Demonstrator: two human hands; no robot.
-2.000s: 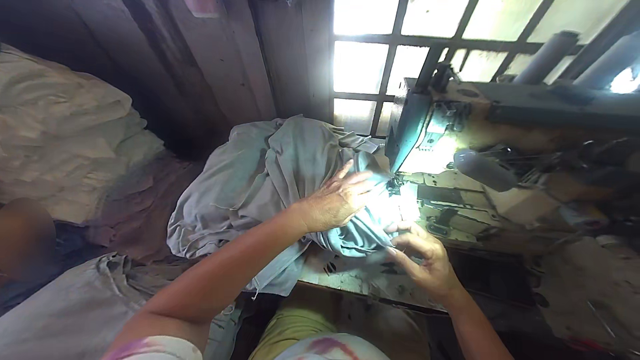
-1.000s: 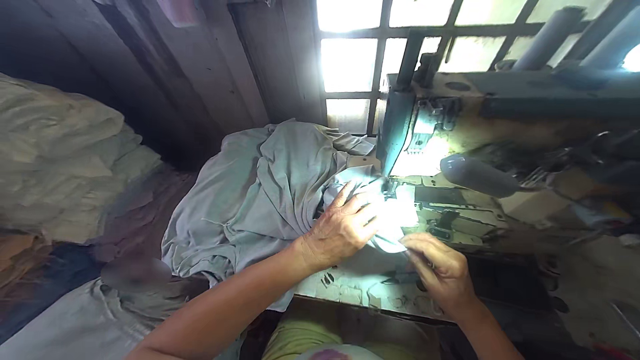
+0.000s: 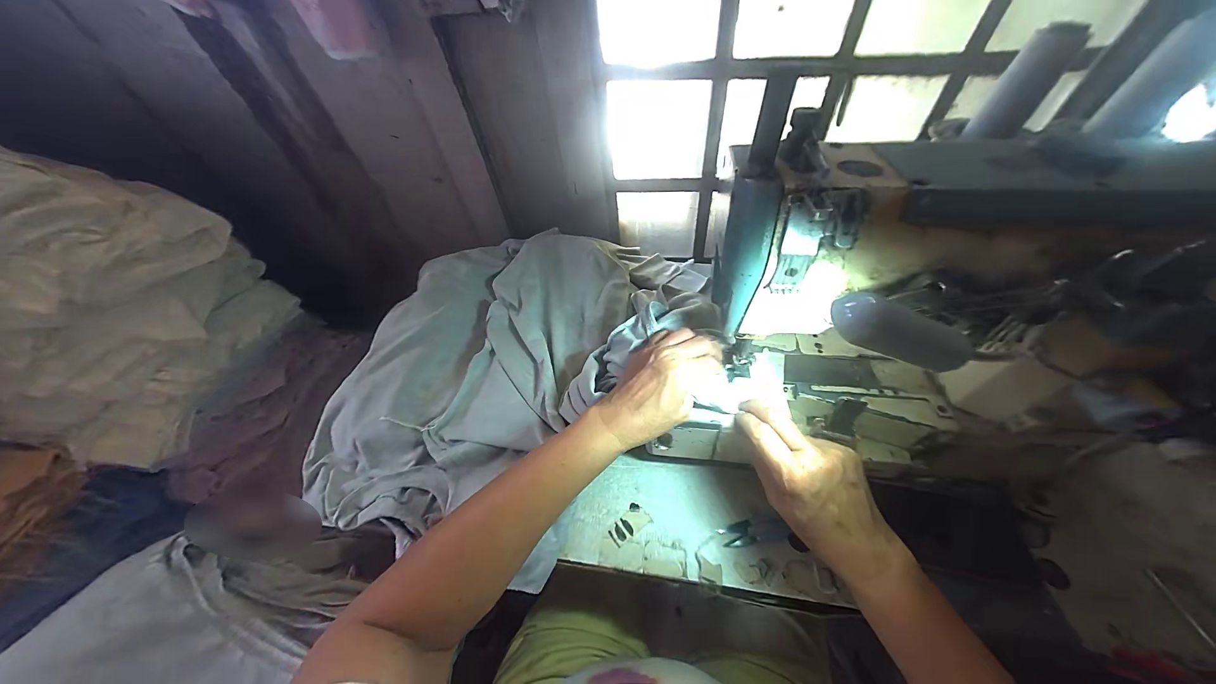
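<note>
A pale grey-green cloth garment [image 3: 475, 361] lies bunched on the left of the sewing machine [image 3: 997, 190], with its near part gathered at the needle area. My left hand [image 3: 660, 385] presses on the gathered cloth just left of the presser foot [image 3: 739, 356]. Close to the foot on its right side, my right hand [image 3: 807, 470] pinches the edge of the cloth between thumb and fingers. Strong lamp glare washes out the cloth between the two hands, so the stitching point is hidden.
A big heap of beige cloth [image 3: 104, 304] stands at the left, with more grey cloth [image 3: 142, 617] below it. Small dark snips [image 3: 736, 534] lie on the table near its front edge. Thread cones [image 3: 1031, 81] stand behind the machine, before a barred window [image 3: 660, 123].
My right hand has come in toward the presser foot. The cloth that bulged in front of my left hand two seconds ago now lies farther back, leaving more of the table's front showing.
</note>
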